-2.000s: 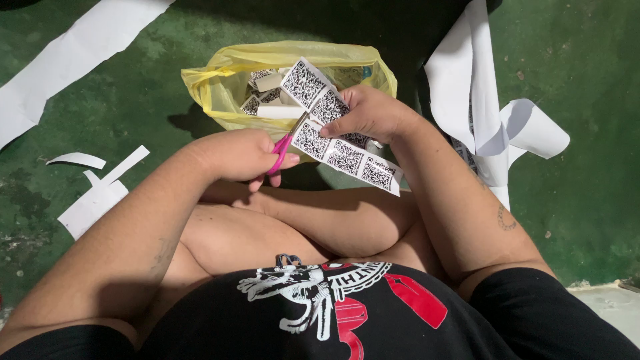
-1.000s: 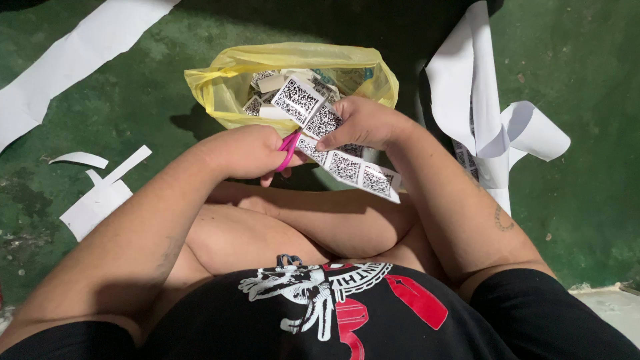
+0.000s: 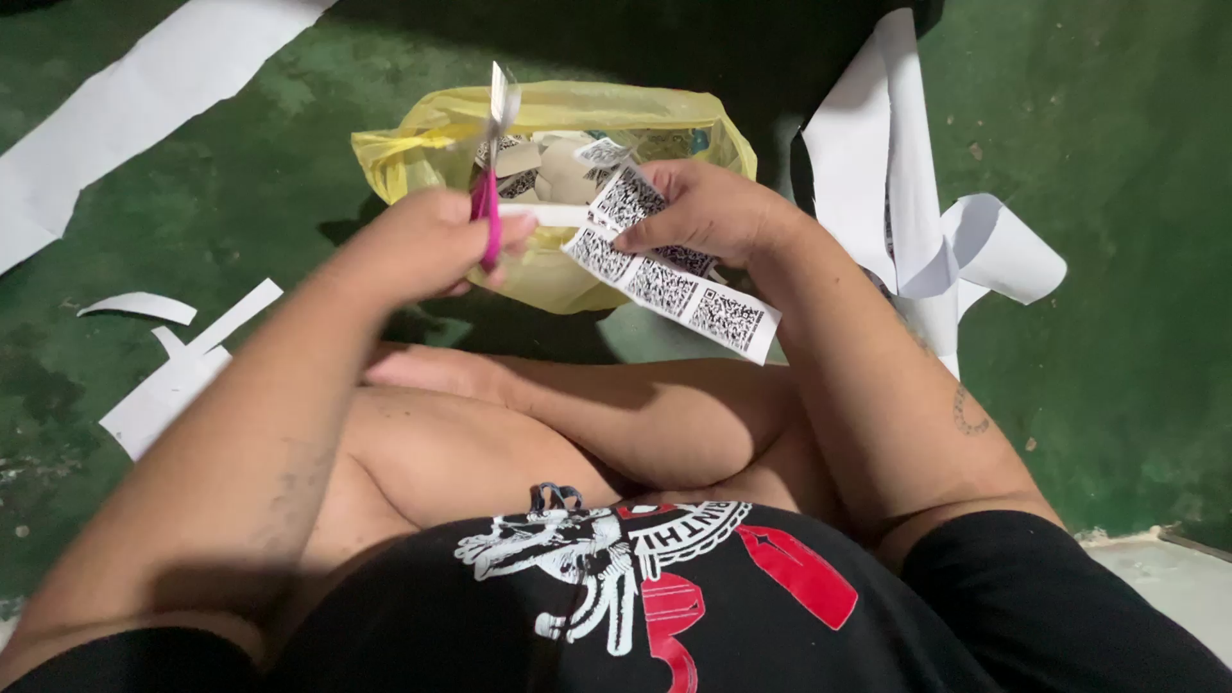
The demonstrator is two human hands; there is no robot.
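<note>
My left hand [image 3: 423, 245] grips pink-handled scissors [image 3: 489, 217] by their loops, with the blurred blades pointing up and away over the left part of a yellow plastic bag [image 3: 577, 96]. Pinched between the thumb and fingers of my right hand [image 3: 703, 217] is a white paper strip printed with several square codes [image 3: 664, 289]; its lower right end hangs over my forearm's near side. More coded paper lies under that thumb. Inside the open bag are loose paper pieces [image 3: 568, 173], some printed with codes. The scissors are apart from the strip.
Beyond my left arm, a long white paper sheet [image 3: 144, 96] lies on the green floor, with smaller white scraps [image 3: 173, 385] nearer me. Curled white paper [image 3: 866, 164] lies to the right of the bag. My crossed legs [image 3: 577, 423] are on the near side of it.
My left hand and the scissors have moved left, away from the coded paper; the blades were at it before. A coded piece that stuck up above my right hand no longer shows there in the same way.
</note>
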